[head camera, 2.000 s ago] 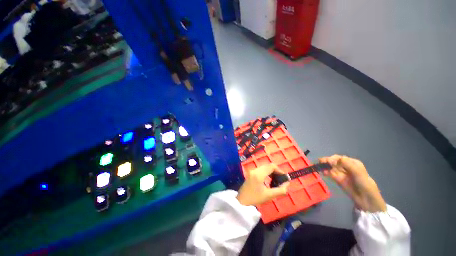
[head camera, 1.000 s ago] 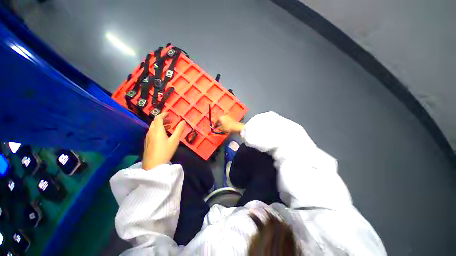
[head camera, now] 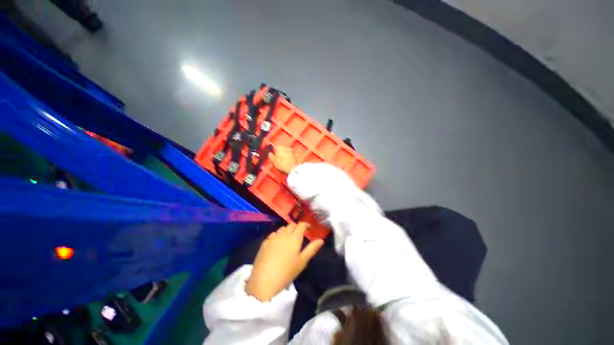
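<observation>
An orange-red compartment tray (head camera: 347, 164) lies at an angle in front of me. Smartwatches with black straps (head camera: 250, 139) lie across its left part. My right hand (head camera: 283, 159) reaches over the middle of the tray, beside the right edge of these watches; its fingertips are small and blurred, so I cannot tell whether it holds anything. My left hand (head camera: 277, 259) is at the tray's near edge, thumb and fingers apart, with nothing visible in it. A small dark curled piece (head camera: 296, 213) sits in a pocket near that edge, just beyond my left fingers.
The blue rack frame (head camera: 148, 222) stands close on the left, touching or nearly touching the tray's left side. Watches with lit screens (head camera: 111, 312) sit on its green shelf at lower left. Dark pieces stick out past the tray's far edge. Grey floor and a dark wall skirting lie beyond.
My right hand has moved from the tray's right pockets leftward to the strapped watches. My left hand has drawn back from the pockets to the near edge. The view has shifted.
</observation>
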